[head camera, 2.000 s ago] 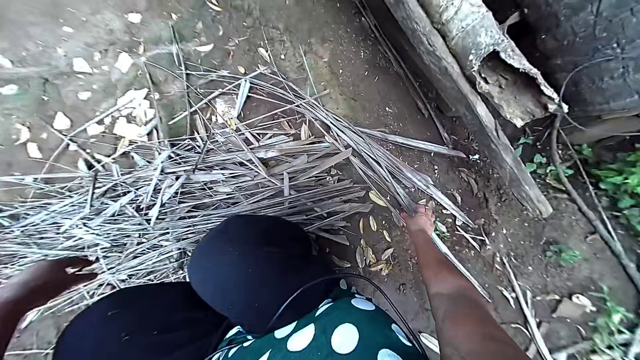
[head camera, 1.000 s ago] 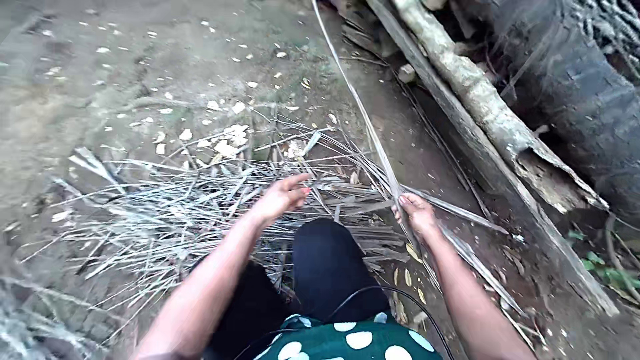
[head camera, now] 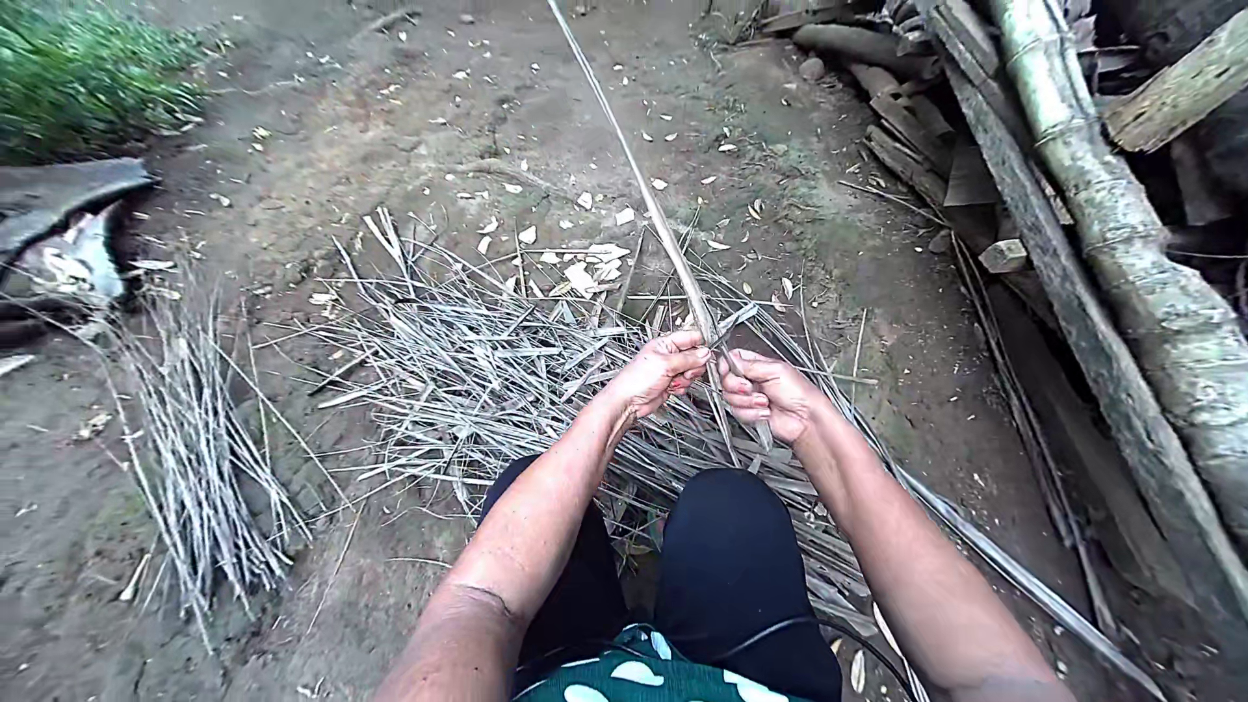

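A long dried palm leaflet [head camera: 655,210] rises from my hands toward the top of the view. My left hand [head camera: 665,374] pinches it near its lower end. Close beside it, my right hand [head camera: 765,392] is closed on a split part of the same leaflet, whose end pokes out below the fingers. Under and around both hands spreads a loose heap of dry leaf strips [head camera: 478,366], in front of my knees. Whether a small blade is between the hands, I cannot tell.
A bundle of thin sticks [head camera: 210,468] lies on the dirt at left. Along the right run a weathered plank [head camera: 1092,292] and a ringed trunk [head camera: 1131,214], with wood scraps behind. Grass [head camera: 88,73] grows at the upper left. Pale chips [head camera: 590,273] lie beyond the heap.
My left hand has come across to the leaflet and now grips it beside my right hand; one second ago it was apart from it, over the heap. The view has shifted.
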